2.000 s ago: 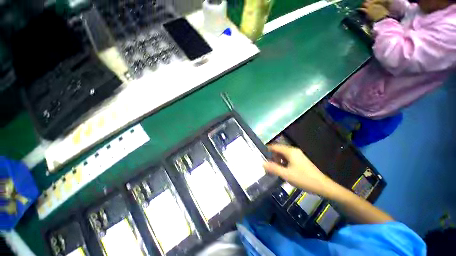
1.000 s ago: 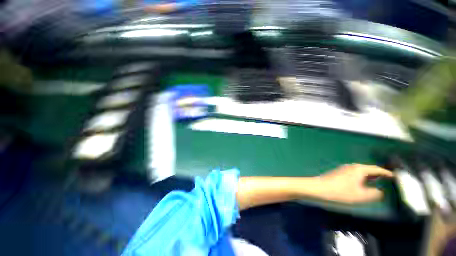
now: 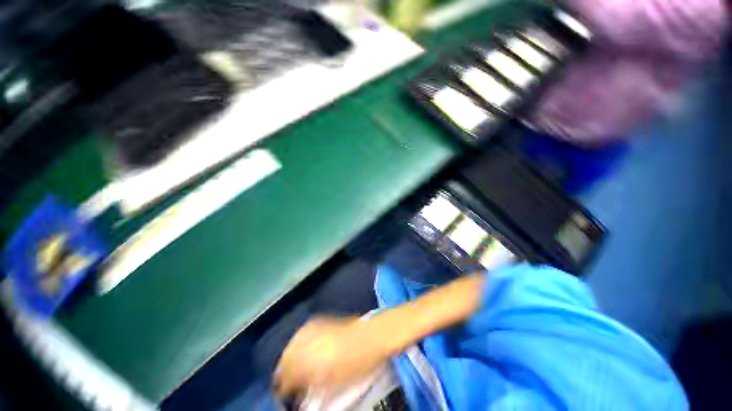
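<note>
The foam phone tray (image 3: 522, 98) lies on the green bench at the upper right, beside a neighbouring worker, with several open phones (image 3: 463, 109) side by side. My right hand (image 3: 329, 353) is blurred, low in front of my body, and away from that tray. A pale object (image 3: 357, 393) shows under and beside it; I cannot tell whether the hand grips it. My left hand is not in view.
Blue scrap bin (image 3: 50, 261) at left; white strip (image 3: 193, 217) on the bench; white board (image 3: 321, 92) behind, bearing a black tray (image 3: 164, 112). Below the bench edge are more phones (image 3: 465, 234) and a dark tray (image 3: 522, 197). A person in pink (image 3: 650, 72) is at upper right.
The phone tray has moved from in front of me to the right along the bench. My right hand has moved from the tray's right end to low in front of me. The view has swung.
</note>
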